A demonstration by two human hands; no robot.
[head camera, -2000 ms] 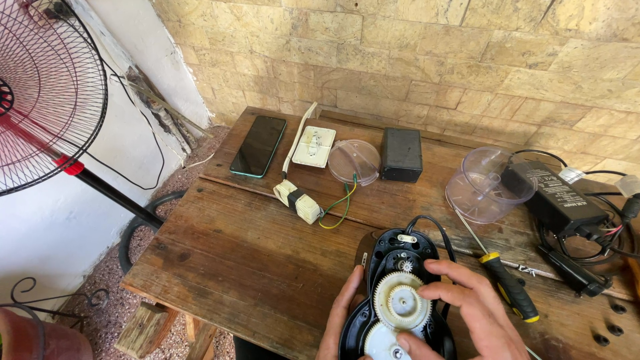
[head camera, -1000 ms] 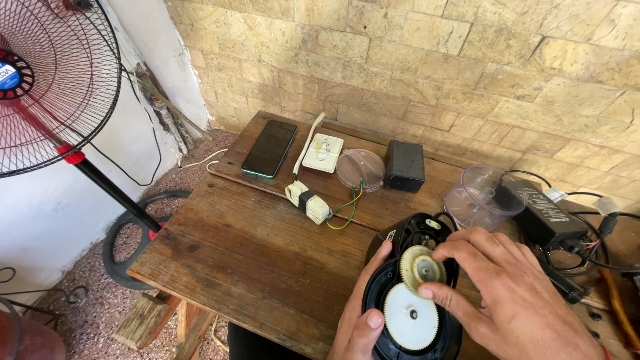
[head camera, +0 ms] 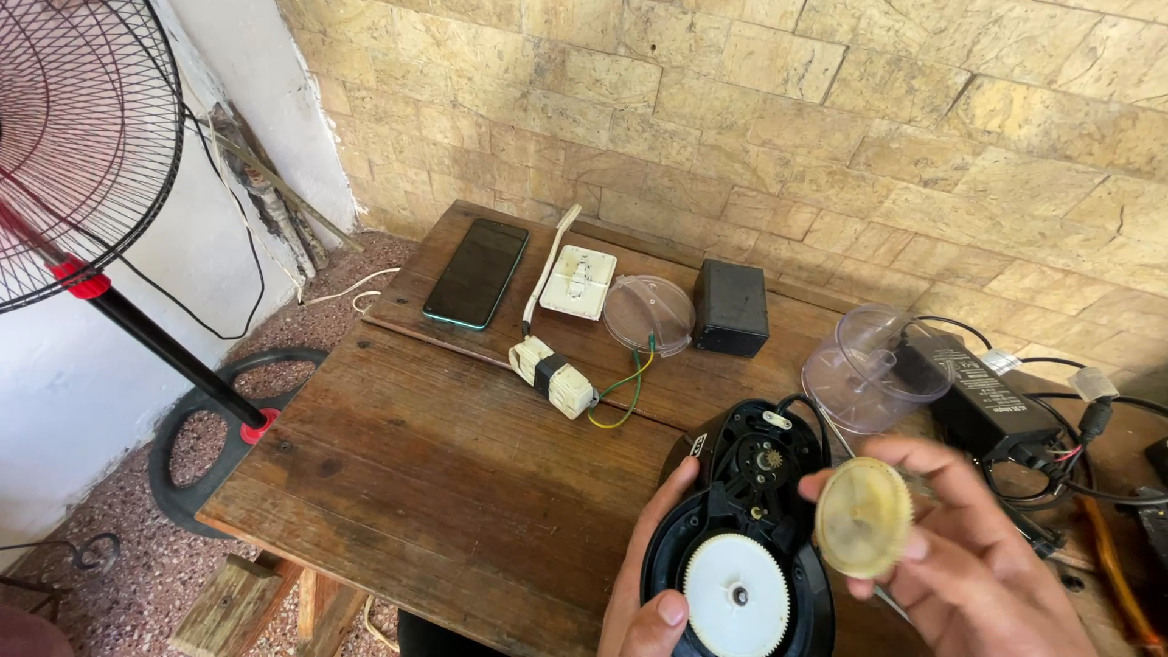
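My left hand (head camera: 650, 575) holds the side of an open black plastic appliance housing (head camera: 671, 547) at the lower right. Inside it lies a large white plastic gear (head camera: 737, 595) on a shaft. Above that gear, a small metal pinion (head camera: 772, 459) and the black interior are exposed. Just right of the housing, my right hand (head camera: 949, 547) grips a yellowed plastic gear (head camera: 863, 517) by its edge, its flat face turned to the camera. Part of a screwdriver's shaft (head camera: 839, 432) shows behind the housing; the rest of the tool is hidden.
On the wooden table (head camera: 438, 474) lie a phone (head camera: 476, 272), a white wall plate (head camera: 578, 282), a taped cream connector (head camera: 551, 376), a clear lid (head camera: 649, 315), a black box (head camera: 731, 307), a clear cup (head camera: 867, 370) and a black power adapter (head camera: 976, 392). A pedestal fan (head camera: 173, 338) stands left.
My right hand has lifted the yellowed gear out of the housing and moved it to the right, uncovering the pinion. My left hand still holds the housing.
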